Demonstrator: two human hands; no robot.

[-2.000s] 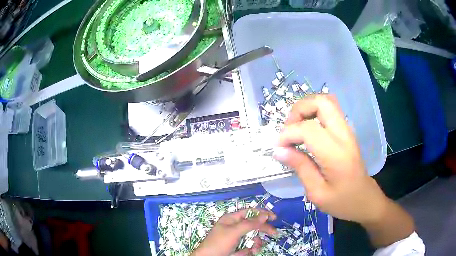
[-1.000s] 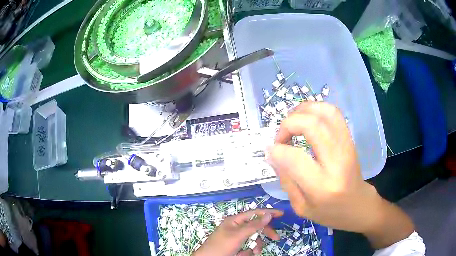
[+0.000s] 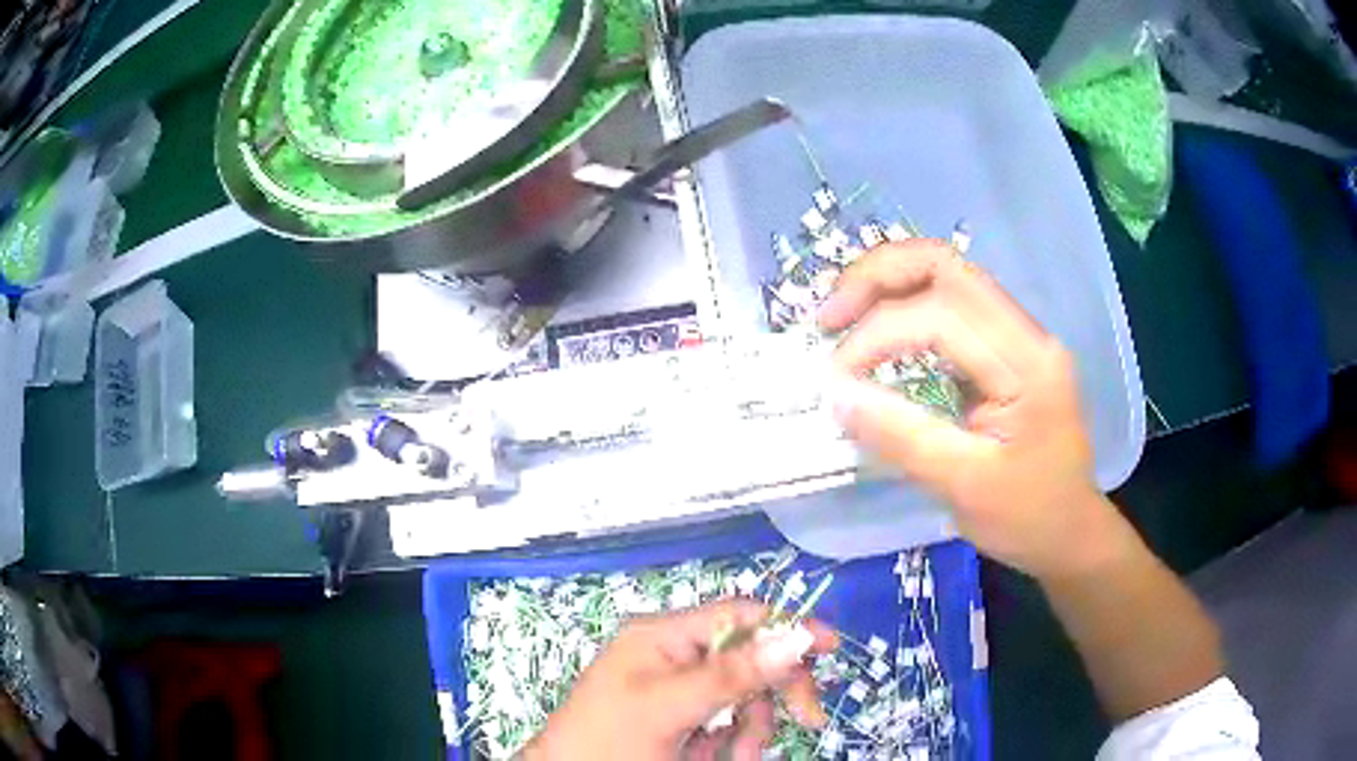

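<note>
My left hand (image 3: 692, 677) is over the blue parts bin (image 3: 441, 625), with green leads of a leaded part showing between its thumb and fingers. The bin holds many white-headed leaded parts (image 3: 521, 632). My right hand (image 3: 990, 409) is at the right end of the insertion head (image 3: 655, 446), its thumb and fingertips close to it. Glare hides whether those fingertips hold anything. The clear tub (image 3: 923, 119) lies behind my right hand, with a smaller pile of leaded parts (image 3: 833, 245) in it.
The steel bowl feeder (image 3: 432, 223) holds green grains. A metal arm (image 3: 714, 141) slants from it over the tub's edge. A control panel (image 3: 625, 339) is behind the head. A small clear box (image 3: 145, 387) is at left, a green-filled bag (image 3: 1124, 141) at right.
My right hand's fingers have opened wider and backed off a little from the insertion head. My left hand has turned slightly, and green leads now stick up from its fingers. The view has shifted slightly.
</note>
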